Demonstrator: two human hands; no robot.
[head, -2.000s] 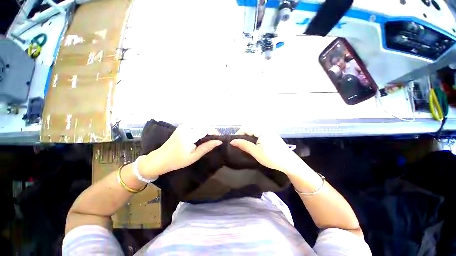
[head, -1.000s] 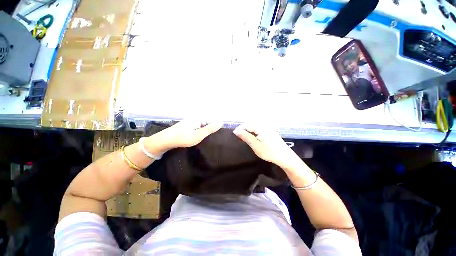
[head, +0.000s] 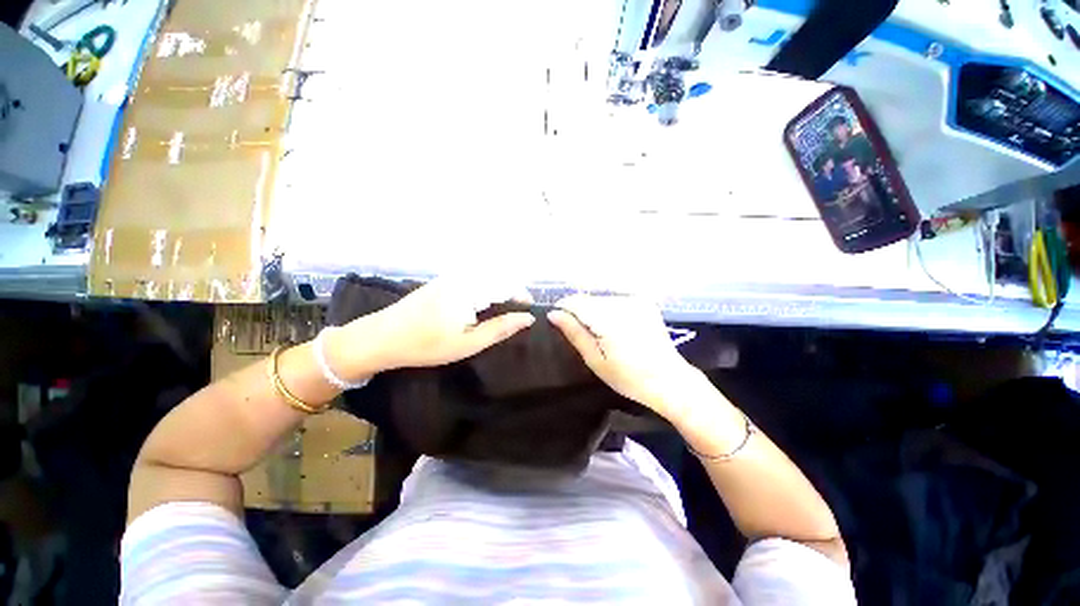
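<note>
A dark brown and black garment (head: 486, 397) hangs from both hands over my lap, its top edge at the front edge of the table. My left hand (head: 456, 322) grips the top edge from the left, thumb on the near side. My right hand (head: 610, 343) grips the same edge just to the right, thumbs close together. The fingers of both hands are partly hidden behind the cloth and washed out by glare. A thin white loop (head: 682, 339) shows beside my right hand.
The needle area (head: 666, 89) of the white sewing machine is at the top. A lit phone (head: 853, 169) lies right of it. Taped cardboard (head: 201, 154) lies at left, with a cardboard box (head: 314, 462) below. Yellow-green snips (head: 1042, 270) are at the right edge.
Since the earliest frame, the garment's lighter brown patch near my lap is no longer visible and the cloth hangs differently. The table view has shifted slightly. The phone picture has changed.
</note>
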